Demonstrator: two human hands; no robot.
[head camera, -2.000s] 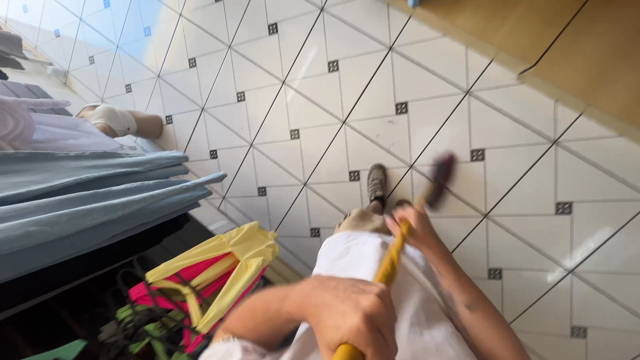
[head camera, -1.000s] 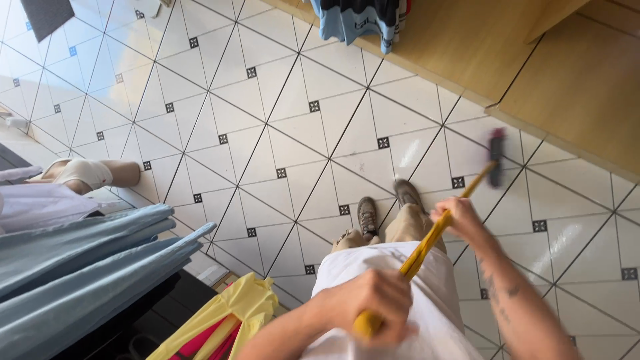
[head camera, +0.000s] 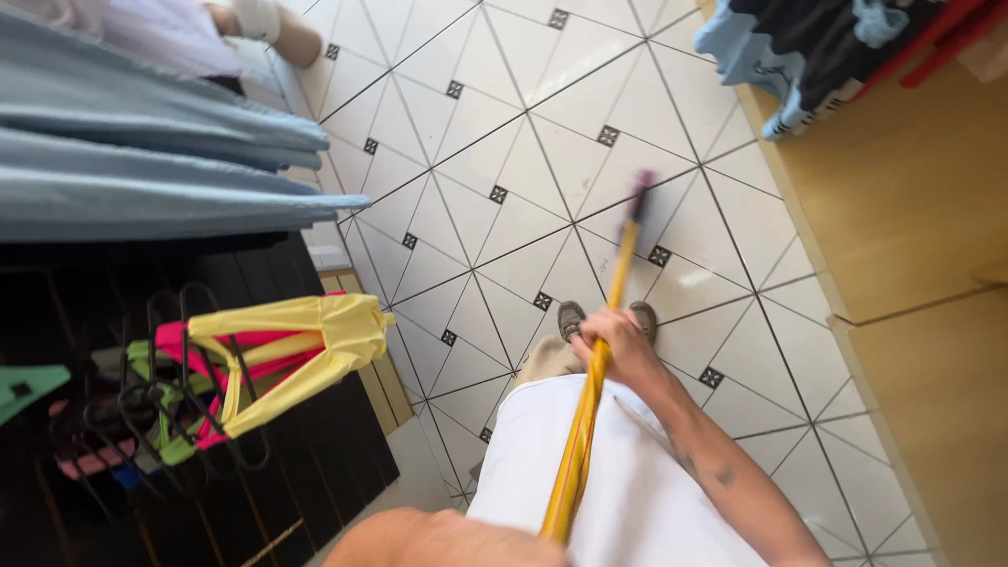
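Observation:
A broom with a yellow handle (head camera: 577, 453) slants from the lower middle of the view up to its small dark and purple head (head camera: 642, 197), which is blurred over the floor tiles. My right hand (head camera: 618, 339) is closed around the handle's middle, just in front of my shoes (head camera: 571, 319). At the bottom edge my left hand (head camera: 488, 542) is at the upper part of the handle; its fingers are mostly cut off by the frame. The white shirt on my body lies behind the handle.
Light blue garments (head camera: 157, 173) hang at left, above a dark slatted panel (head camera: 331, 488) with yellow and pink straps (head camera: 346, 323) on black hangers. Wooden platform (head camera: 906, 236) borders the right, with dark and blue clothes (head camera: 795, 55) over it. A mannequin leg (head camera: 295, 35) stands upper left.
The broom head has swung from the right toward the middle, in front of my shoes. Both hands stay on the handle. The view has shifted, showing more of the hanging straps at left.

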